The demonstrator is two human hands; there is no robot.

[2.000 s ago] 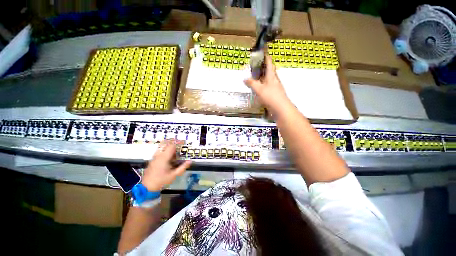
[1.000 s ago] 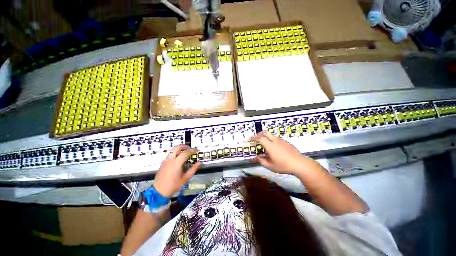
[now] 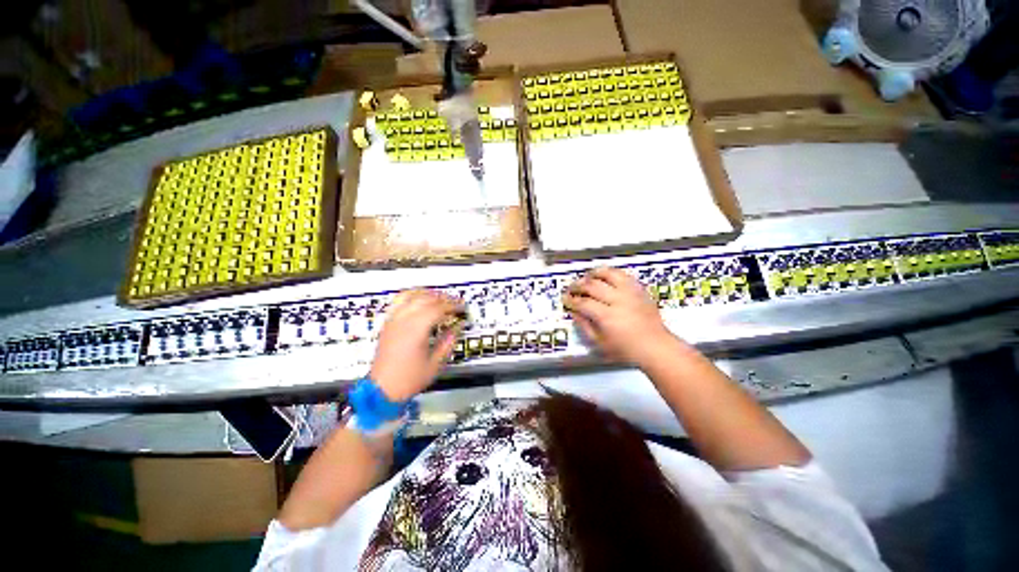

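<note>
My left hand (image 3: 416, 344) is at the left end of a short row of yellow-taped transformers (image 3: 508, 344) on the line's near edge. Its fingertips pinch a small dark-and-yellow piece, apparently a transformer (image 3: 454, 321), over the PCB panel (image 3: 514, 299). My right hand (image 3: 617, 317) is at the panel's right part, fingers bent and close together; what its fingertips hold is hidden. The dispenser nozzle (image 3: 474, 151) hangs untouched over the middle tray (image 3: 436, 234).
The left tray (image 3: 229, 212) is full of yellow transformers. The right tray (image 3: 626, 179) has yellow rows at its far end and white liner nearer. More panels (image 3: 838, 267) run along the line. A phone (image 3: 259, 429) lies below the line; a white fan (image 3: 907, 28) stands far right.
My right hand has left the dispenser and come down to the line. Both hands have then moved up from the row's ends onto the panel. The row is now shorter at both ends.
</note>
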